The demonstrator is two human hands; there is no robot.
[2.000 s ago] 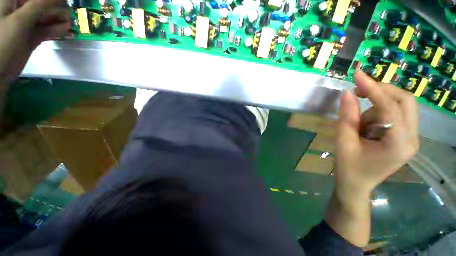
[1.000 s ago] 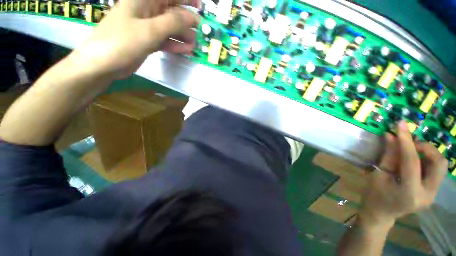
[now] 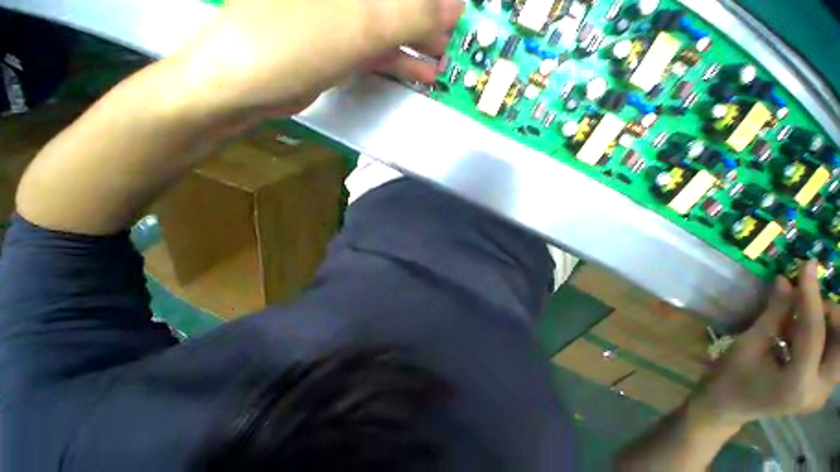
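A green circuit board panel (image 3: 553, 118) lies behind the silver rail, carrying yellow-taped transformers, round capacitors and small blue parts. My left hand (image 3: 304, 57) reaches across the rail, its fingertips at the panel's near edge at upper centre; its grip is hidden. My right hand (image 3: 769, 364) is at the right, its fingertips at the panel's front corner area. A small shiny spot shows between its fingers; I cannot tell what it is or whether the fingers hold the panel.
The silver rail (image 3: 516, 180) runs diagonally between my body and the panel. A second rail edge (image 3: 774, 46) curves behind the panel. A brown cardboard box (image 3: 216, 226) stands on the floor at left, with flat cardboard (image 3: 635, 346) on the green floor at right.
The left hand has come in from the left edge over the rail and moved right. The right hand has shifted right and down to the panel's edge. The view has turned.
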